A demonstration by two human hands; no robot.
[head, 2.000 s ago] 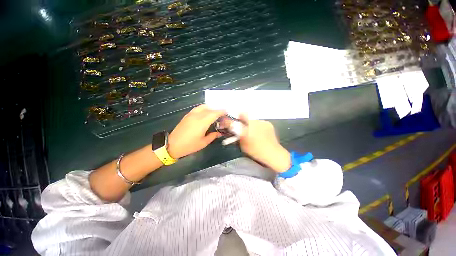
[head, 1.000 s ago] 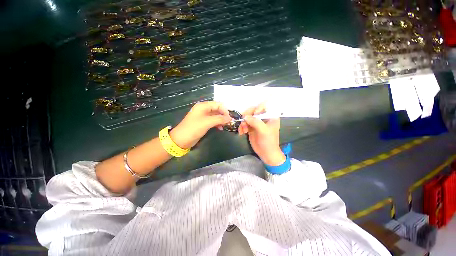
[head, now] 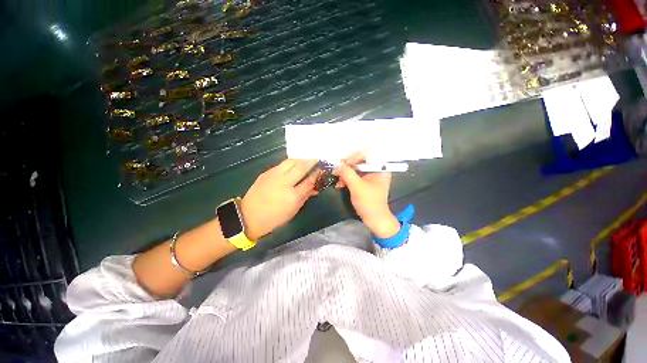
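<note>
My left hand (head: 278,198) grips a small dark round electronic unit (head: 326,180) between thumb and fingers, above the bench's front edge. My right hand (head: 369,193) touches the unit's right side and holds flat, pale tweezers (head: 386,167) pointing left, their wide end toward the right. The tweezer tip is hidden at the fingers and the unit, so I cannot tell whether it holds anything. A narrow white strip (head: 362,139) lies just beyond both hands. A watch with a yellow strap is on my left wrist and a blue band is on my right.
A clear ribbed tray (head: 305,92) holds gold-brown units at its left. White sticker sheets (head: 454,81) lie right of it, beside a filled tray (head: 553,35). White papers (head: 583,110) hang over the edge. Dark trays (head: 32,213) stand far left; red bins (head: 628,257) and cartons are lower right.
Two seconds ago the tweezers were blurred, low between the hands; now they extend right from my right fingers. My left wrist has turned since one second ago, showing the watch face. The unit stays held.
</note>
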